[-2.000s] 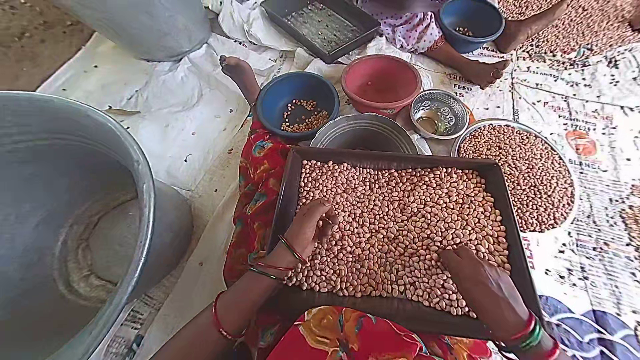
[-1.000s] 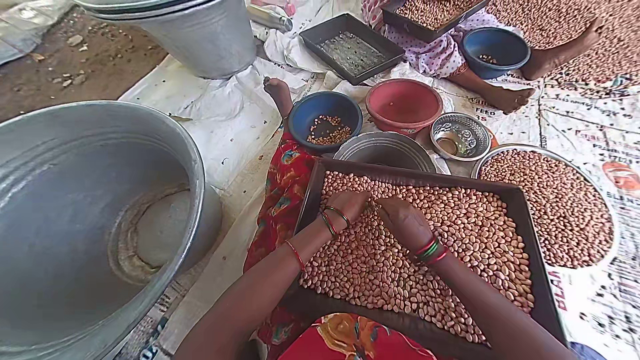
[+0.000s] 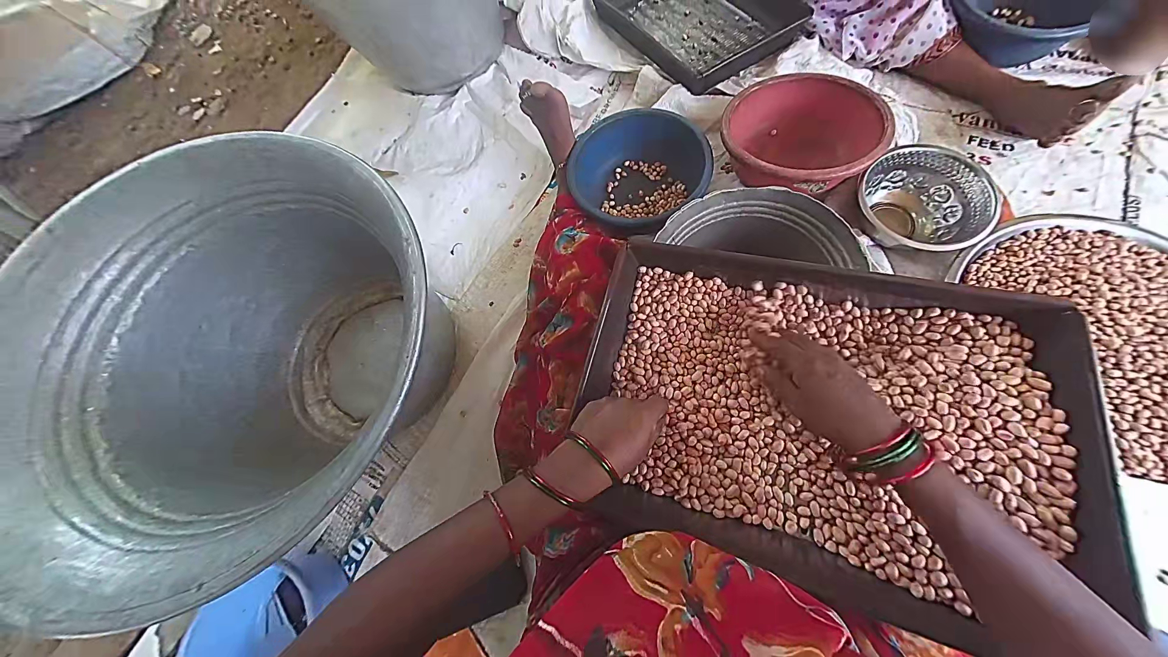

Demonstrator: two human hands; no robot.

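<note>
A dark rectangular tray [image 3: 1086,383] full of reddish-brown peanut kernels [image 3: 821,438] rests on my lap. My left hand [image 3: 622,433] lies at the tray's left side with its fingers curled down on the kernels; whether any are inside it cannot be told. Over the upper middle of the tray is my right hand [image 3: 817,379], its fingers pointing up and left, with kernels moving at its fingertips. Bangles circle both wrists.
A large metal tub [image 3: 210,365] stands at left. Beyond the tray are a blue bowl [image 3: 598,164] with some kernels, a red bowl [image 3: 808,137], a metal pot [image 3: 766,224], a patterned steel bowl [image 3: 931,196] and a round kernel-filled pan [image 3: 1077,228]. Another person's foot [image 3: 1049,105] is at upper right.
My hands, close together near the tray's far edge a second ago, are now apart. The left has come down toward the near left side; kernels now move by my right fingertips.
</note>
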